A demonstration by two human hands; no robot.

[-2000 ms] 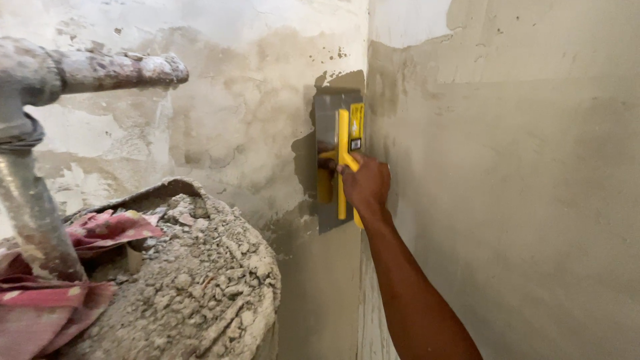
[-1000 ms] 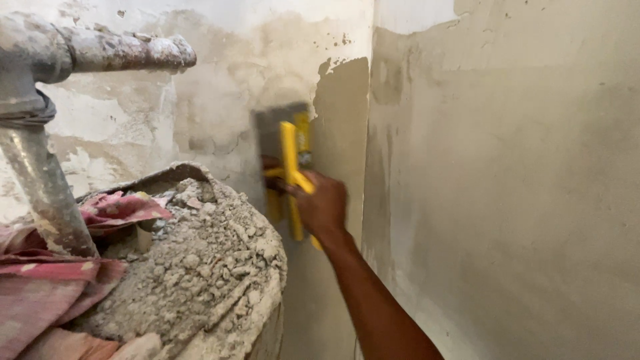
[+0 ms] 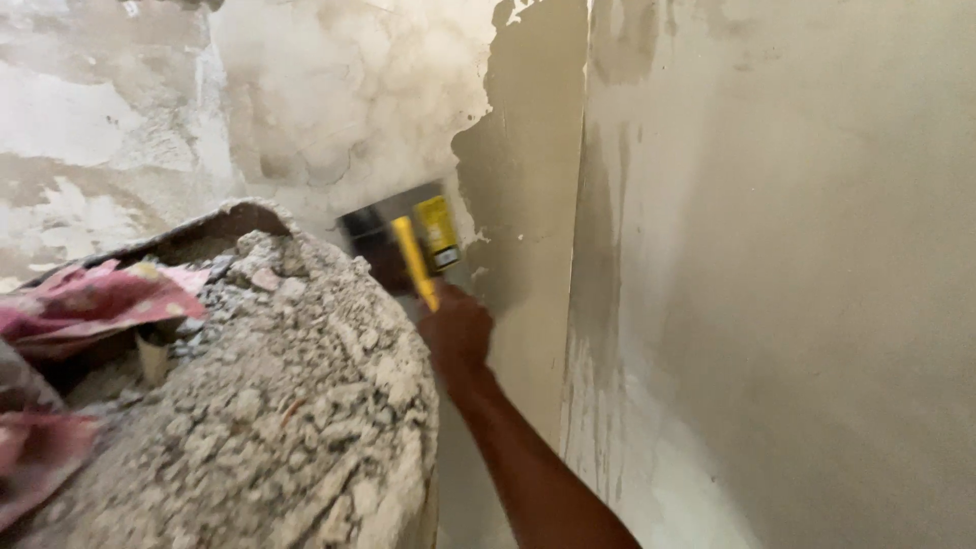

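My right hand point(image 3: 460, 328) is closed around the yellow handle of a steel plastering trowel point(image 3: 381, 232), whose blade bears a yellow label. The blade is tilted and lies at or close to the back wall point(image 3: 358, 91), just left of a strip of darker, wet-looking plaster point(image 3: 534, 168) that runs along the corner. Part of the trowel is blurred, and its lower part is hidden by the hand and the debris heap. My left hand is not in view.
A container heaped with crumbly mortar rubble point(image 3: 305, 412) fills the lower left, close beside my forearm. Pinkish-red cloth point(image 3: 107, 301) lies over its left side. The right wall point(image 3: 801, 252) meets the back wall at the corner, with drip marks low down.
My right hand has moved the trowel left and down from the corner, and the blade has tilted. The darker plaster beside the corner is uncovered. The view has shifted, and the pipe has left it.
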